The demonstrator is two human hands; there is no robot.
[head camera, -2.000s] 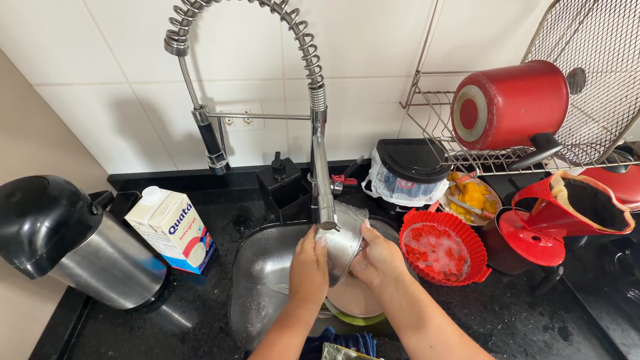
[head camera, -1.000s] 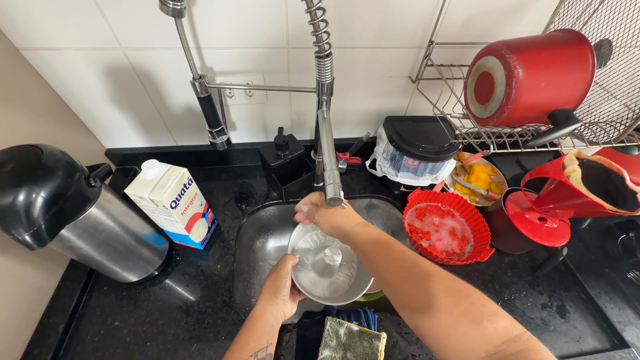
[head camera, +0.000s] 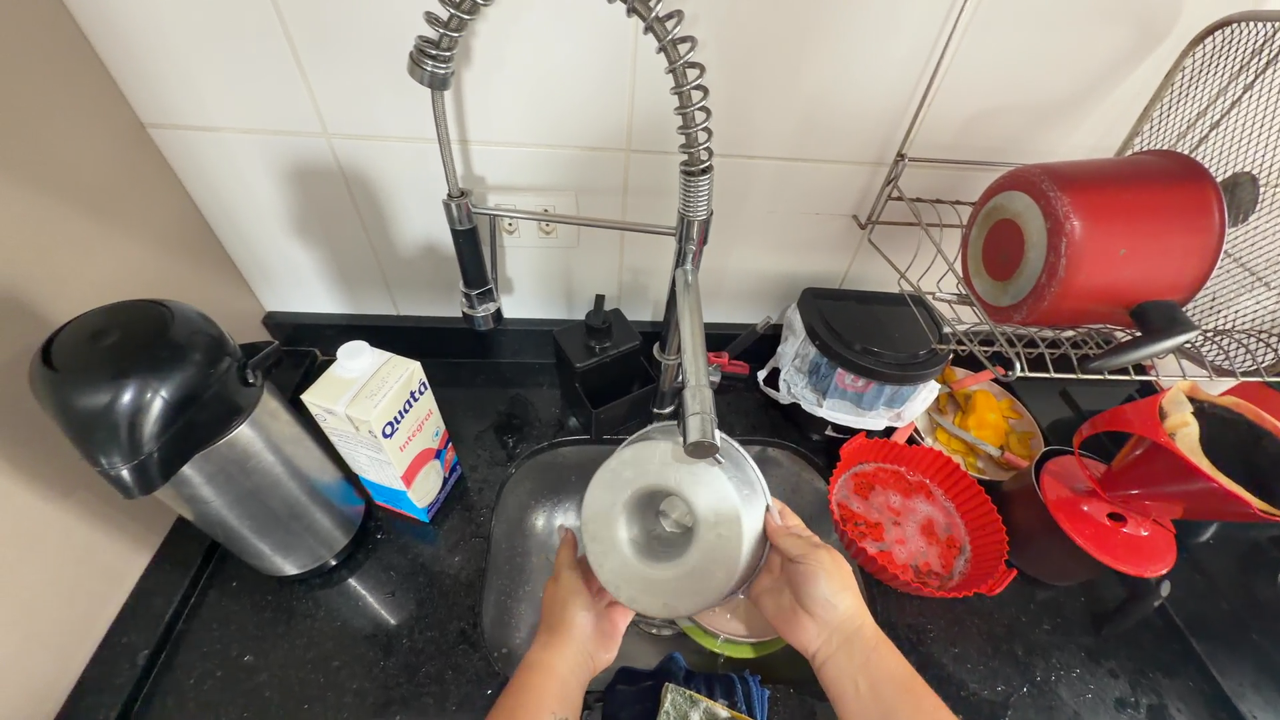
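Note:
A round metal ring cake pan [head camera: 620,560] with a hollow centre tube is tilted under the faucet spout [head camera: 698,420], over the steel sink [head camera: 520,560]. My left hand [head camera: 585,605] grips its lower left rim, and my right hand [head camera: 805,580] grips its right side. Below the pan, a pale dish with a green edge [head camera: 735,645] shows in the sink, partly hidden. A dark blue cloth [head camera: 640,690] and a sponge [head camera: 695,705] lie at the sink's front edge.
Left stand a steel thermos [head camera: 270,480] and a milk carton [head camera: 390,430]. Right are a soapy red silicone mold [head camera: 920,515], a bowl of yellow peels [head camera: 985,425], a lidded black bin [head camera: 870,335], a red coffee filter holder [head camera: 1130,500] and a dish rack [head camera: 940,290] with a red pot [head camera: 1110,235].
The pan has turned from its open inside facing up to a tilted pose with its other face showing. My right hand has moved from over the pan to its right side.

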